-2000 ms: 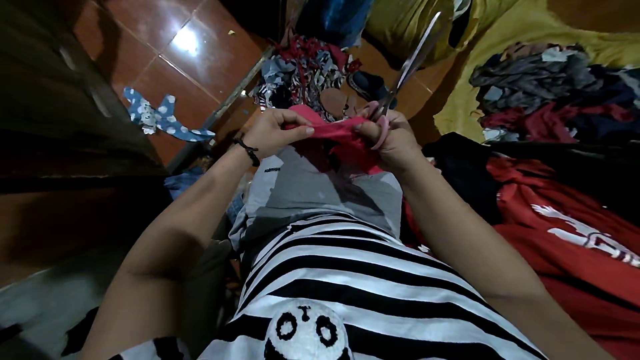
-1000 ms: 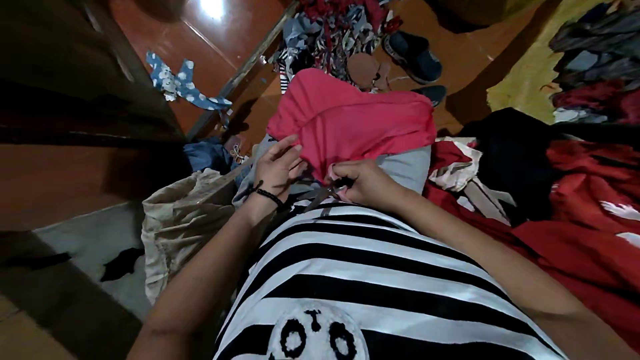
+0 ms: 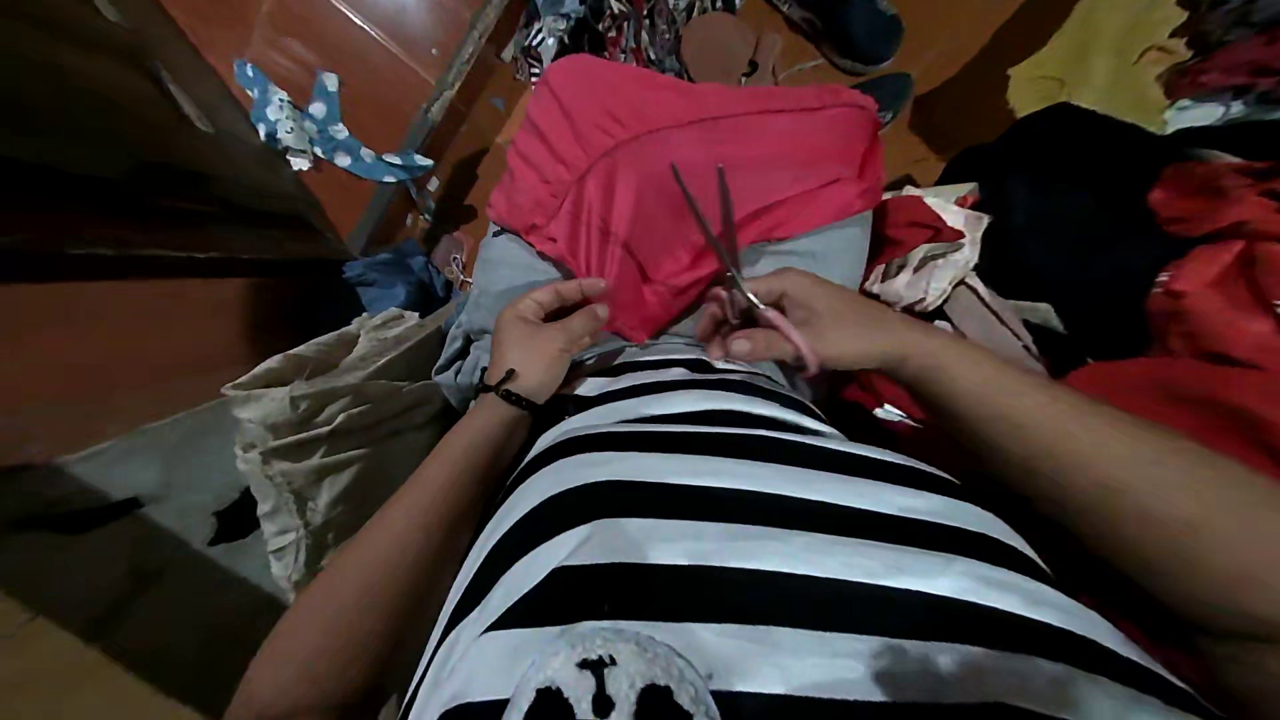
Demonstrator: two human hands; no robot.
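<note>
A red-pink cloth (image 3: 690,160) lies spread over my lap, on grey fabric (image 3: 810,255). My right hand (image 3: 780,320) holds scissors (image 3: 735,265) with pink handles; their blades are parted and point away from me, above the cloth. My left hand (image 3: 550,330), with a dark braided bracelet at the wrist, is at the cloth's near left edge, thumb and forefinger close to it. Whether those fingers pinch the cloth cannot be told.
Cut fabric strips (image 3: 640,30) and dark shoes (image 3: 850,30) lie beyond my lap. A blue dotted cloth (image 3: 330,130) is on the tiles at left, beige cloth (image 3: 350,400) beside me. Red garments (image 3: 1220,300), black cloth (image 3: 1060,200) and yellow cloth (image 3: 1090,60) lie at right.
The cloth was bunched between my raised hands two seconds ago; it came to lie spread on my lap. Since one second ago, the scissors have swung from near my waist to point away from me.
</note>
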